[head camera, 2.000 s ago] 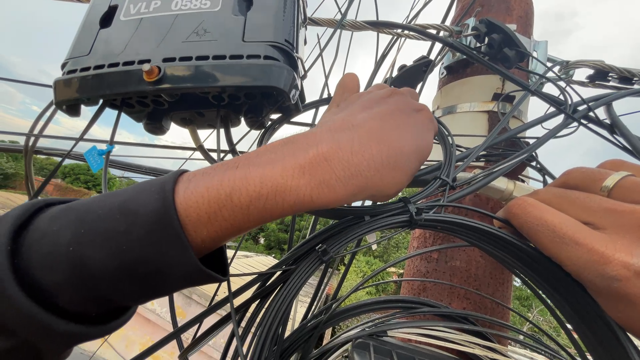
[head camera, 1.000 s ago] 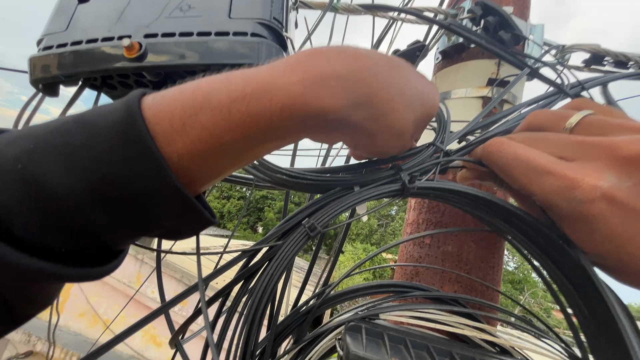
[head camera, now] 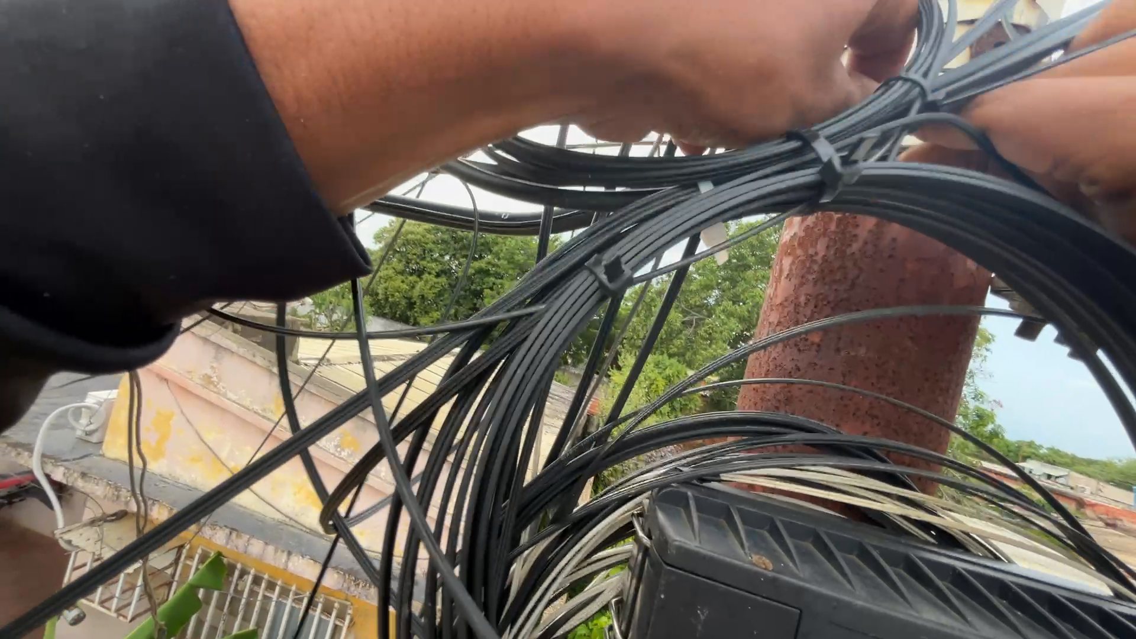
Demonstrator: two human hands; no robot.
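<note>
My left hand (head camera: 737, 71), in a black sleeve (head camera: 151, 169), is curled at the top against a looped bundle of black cables (head camera: 621, 169); its fingertips are mostly hidden. My right hand (head camera: 1047, 133) is at the upper right edge, bent beside the same cables, its fingertips partly behind them. Between and below the hands, a black cable tie (head camera: 827, 167) goes around the coil of black cables (head camera: 967, 200). Another black tie (head camera: 611, 273) binds the coil further down to the left. What either hand grips cannot be made out.
A rusty brown pole (head camera: 861, 337) stands behind the coil. A black ribbed plastic enclosure (head camera: 799, 559) fills the lower right, with pale cables (head camera: 852, 497) arching over it. Loose black cables hang at left, in front of a weathered building (head camera: 248, 399) and trees (head camera: 461, 266).
The view has tilted down, and the upper black box has left it. My left hand has lowered from its raised position beside the pole to the cable bundle.
</note>
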